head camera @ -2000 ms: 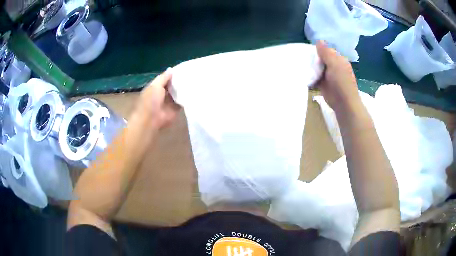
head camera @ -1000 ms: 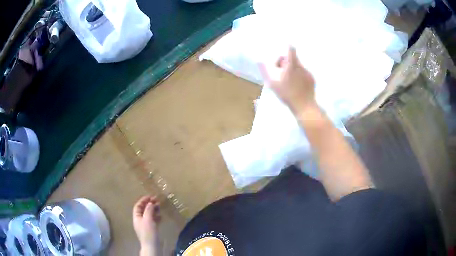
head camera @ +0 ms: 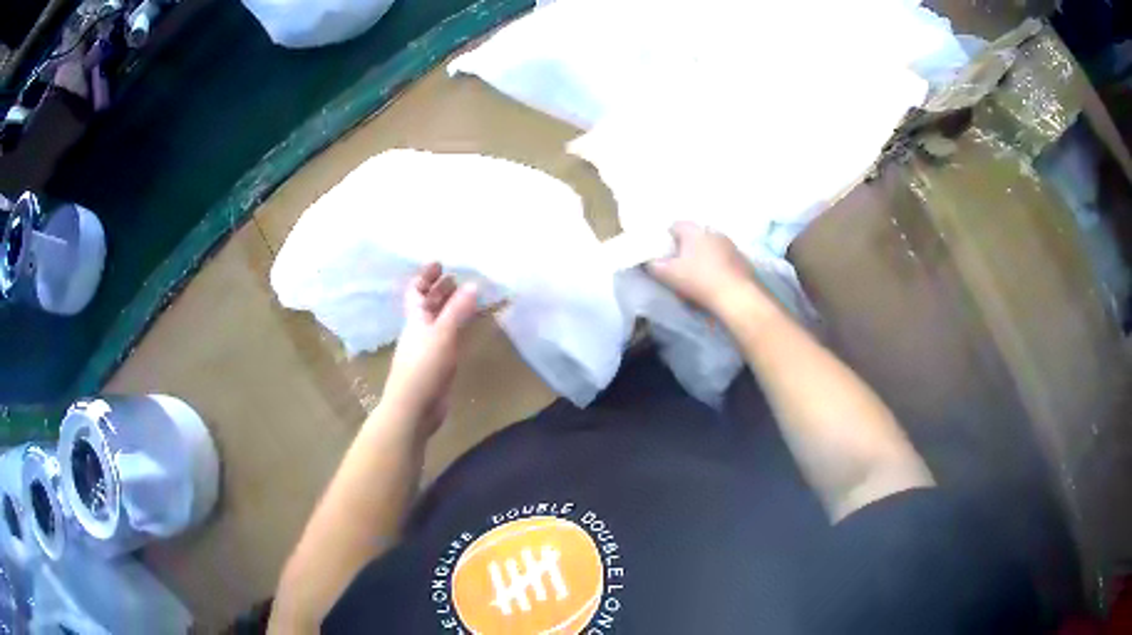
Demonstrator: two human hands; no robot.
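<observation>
A white protective bag [head camera: 435,223] lies spread out in front of me over the cardboard-covered bench. My right hand [head camera: 698,267] pinches its gathered right end beside the large white bag pile [head camera: 745,112]. My left hand [head camera: 437,316] is at the bag's near edge with its fingers curled. Whether the left fingers grip the fabric cannot be told. At the lower left, appliance units [head camera: 143,465] with pale rings and dark round centres stand in a row.
The dark green conveyor [head camera: 161,161] with its green edge rail curves along the left and top. It carries one appliance unit [head camera: 68,257] and a white wrapped shape [head camera: 317,15]. Brown cardboard [head camera: 943,285] with shiny tape is at the right.
My right hand has drawn a bag leftward and toward me from the pile. My left hand has moved up to it. The view has shifted slightly, and the units at left appear higher.
</observation>
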